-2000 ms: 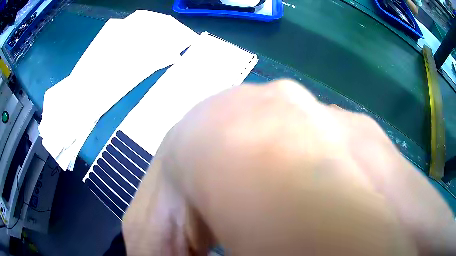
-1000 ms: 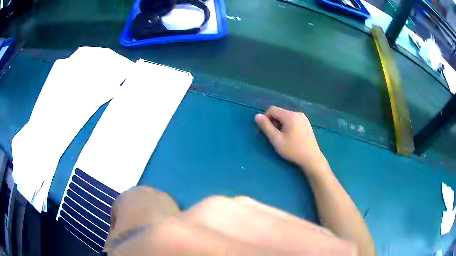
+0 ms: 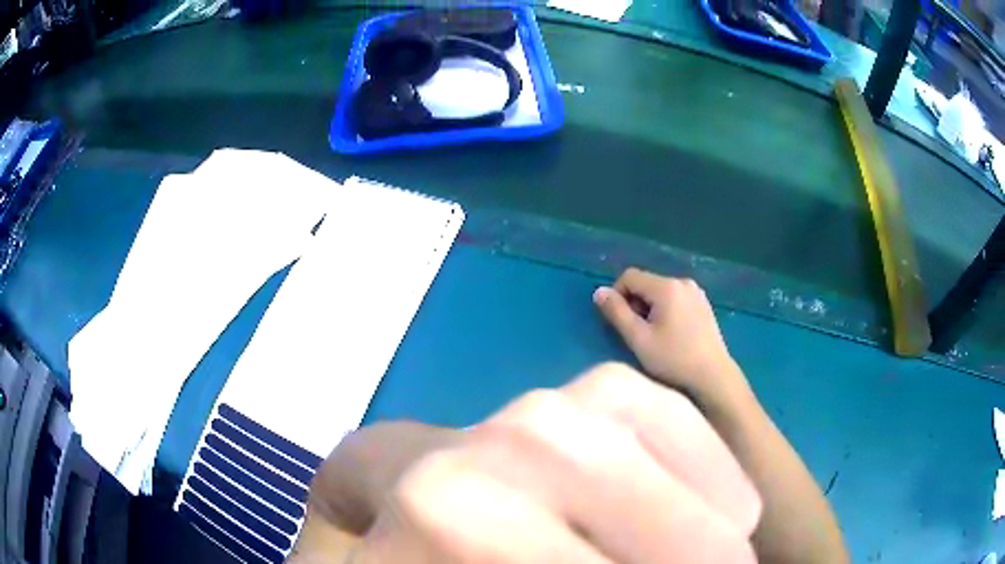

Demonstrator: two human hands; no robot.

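A pad sheet [image 3: 347,297] lies at a slant on the teal bench. Its upper part is bare white, with several dark strips [image 3: 251,474] at its near end. My left hand [image 3: 551,474] is large and blurred close to the camera, fingers curled, covering the bottom middle. It overlaps the sheet's near right side in view; whether it holds anything is hidden. My right hand [image 3: 667,320] rests on the bench right of the sheet, loosely closed, with nothing visible in it.
Loose white backing paper [image 3: 193,286] lies left of the pad sheet. Beyond, a blue tray [image 3: 452,143] with black headphones [image 3: 402,83] sits on the green conveyor. Another blue tray [image 3: 810,52] is at the far right. A yellow bar [image 3: 882,220] crosses the belt at right.
The view has shifted, showing more of the tray and conveyor. My left hand remains blurred near the camera with its curled fingers showing more. My right hand stays resting on the bench since one second ago.
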